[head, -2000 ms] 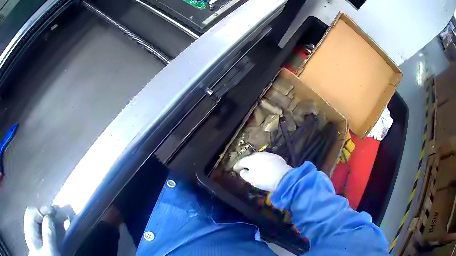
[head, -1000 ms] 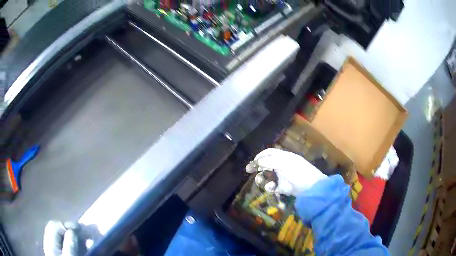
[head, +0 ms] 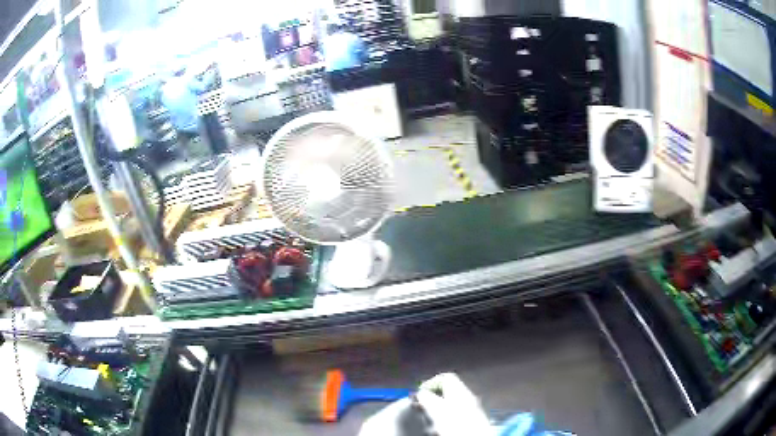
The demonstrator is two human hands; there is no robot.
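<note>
My right hand (head: 457, 407), in a white glove with a blue sleeve, is low in the middle, fingers curled together. My left hand (head: 390, 421), also gloved, is beside it and cut off by the bottom edge. The fingers of both meet or overlap; a small dark spot shows between them, but I cannot tell whether it is a held part. Just left lies a brush or scraper (head: 368, 394) with blue handle and orange head on the grey line bed (head: 544, 375).
Circuit boards in dark carriers stand at left (head: 81, 385) and right (head: 723, 281). Behind the metal rail (head: 442, 288), a green-topped shelf (head: 502, 228) bears another board (head: 200, 288), a white fan (head: 328, 179), a white blower box (head: 623, 162) and a black tray (head: 85, 294).
The view has swung up from the parts box to the line and shelf. My right hand has left the parts box and is now beside my left hand over the line bed.
</note>
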